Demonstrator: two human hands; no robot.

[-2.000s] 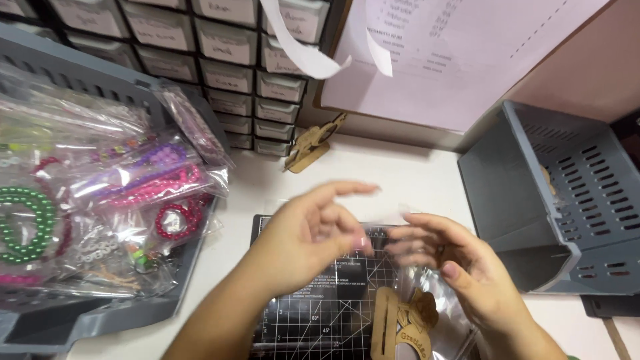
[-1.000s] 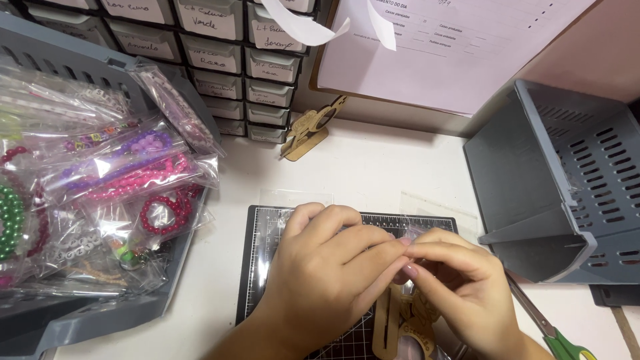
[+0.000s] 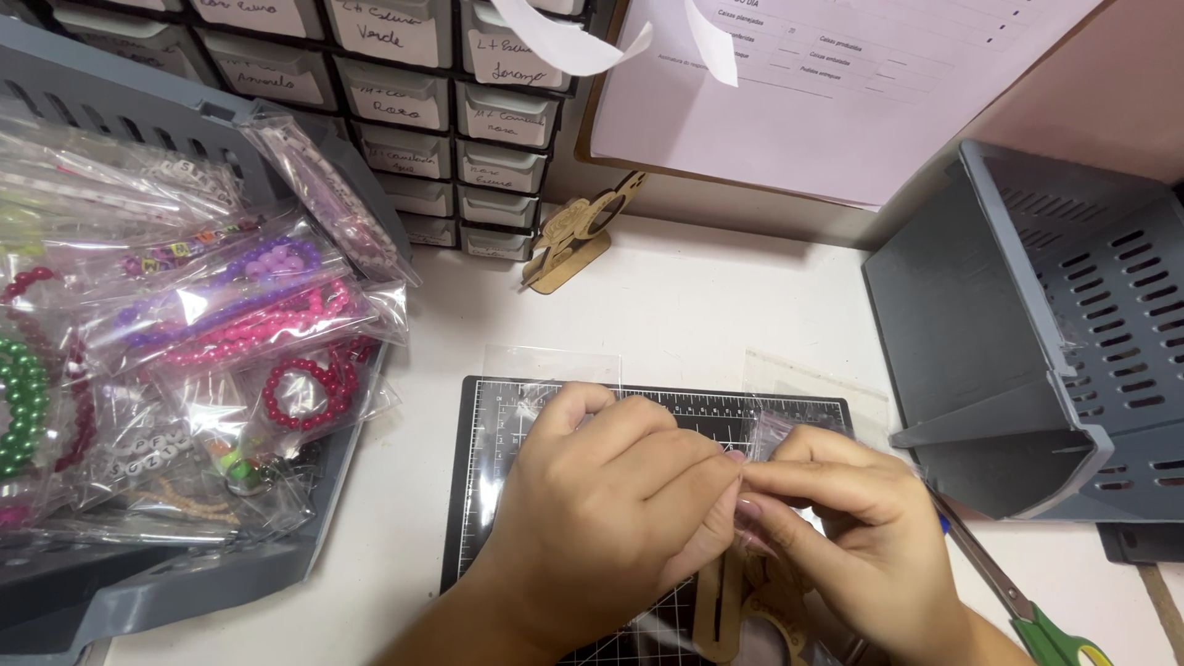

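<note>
My left hand (image 3: 615,490) is closed with its fingertips meeting those of my right hand (image 3: 846,513) over a black cutting mat (image 3: 467,504). Something small may be pinched between them, but the fingers hide it. Some pinkish clear plastic shows behind and below the right fingertips. Under my right hand lies a cut wooden piece (image 3: 717,610) with lettering, partly covered. Clear plastic bags (image 3: 555,363) lie at the mat's top edge, another (image 3: 814,384) nearer the right corner.
A grey bin (image 3: 338,481) of bagged bead strings stands left. Labelled small drawers (image 3: 504,116) rise behind, beside a wooden figure on a base (image 3: 573,250). An empty-looking grey bin (image 3: 953,305) stands right, near green-handled scissors (image 3: 1036,620). A paper sheet (image 3: 740,120) hangs on the wall.
Two seconds ago my hands were apart above the mat; now their fingertips meet lower down. Since one second ago they have stayed together.
</note>
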